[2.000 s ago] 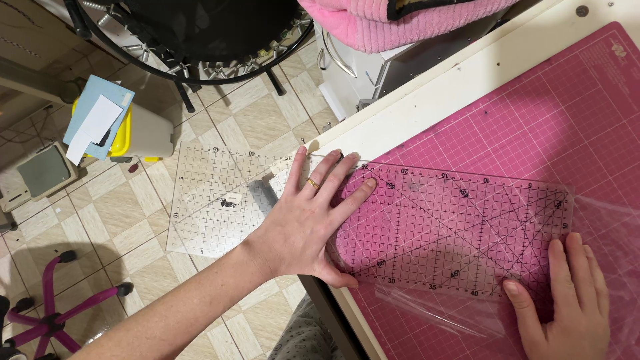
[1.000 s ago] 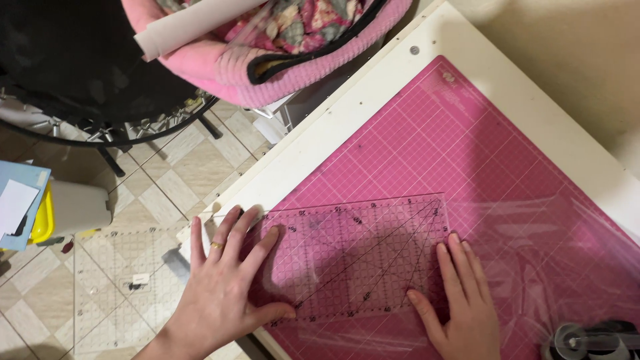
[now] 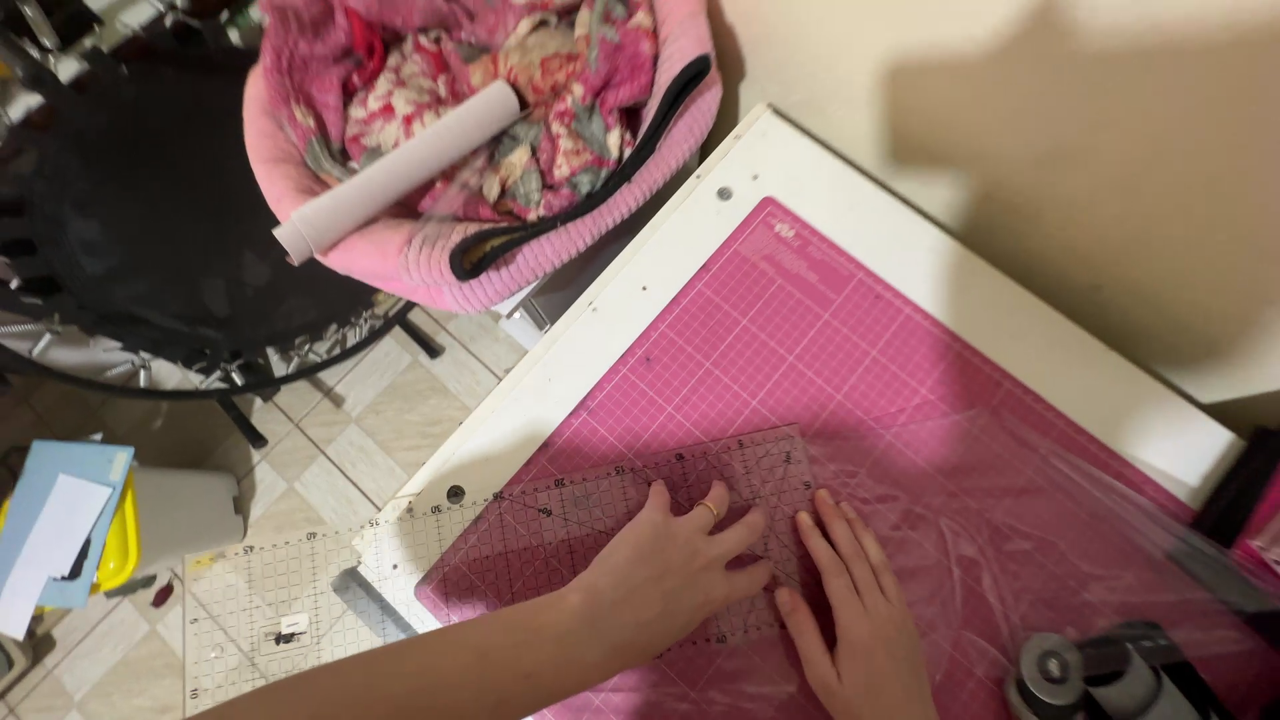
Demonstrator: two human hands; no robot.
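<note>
A clear quilting ruler (image 3: 560, 540) lies across a pink cutting mat (image 3: 700, 330), its left part jutting past the table over the floor. My left hand (image 3: 680, 560) rests on the ruler with its fingers spread, a ring on one finger. At the ruler's right end, my right hand (image 3: 860, 600) lies flat, its fingertips by the ruler's short edge and its thumb touching near the lower corner. A sheet of clear plastic film (image 3: 980, 530) covers part of the mat, wrinkled to the right of my hands. Neither hand grips anything.
A rotary cutter (image 3: 1060, 670) lies at the lower right of the white table (image 3: 590, 340). Beyond the table's left edge stand a pink fabric basket (image 3: 560, 270) of cloth with a white roll (image 3: 400, 170) on it, a black mini trampoline (image 3: 180, 230) and a bin (image 3: 190, 510).
My left hand has moved along the ruler toward its right end, near my right hand. The view has shifted, bringing the basket and rotary cutter more fully into sight.
</note>
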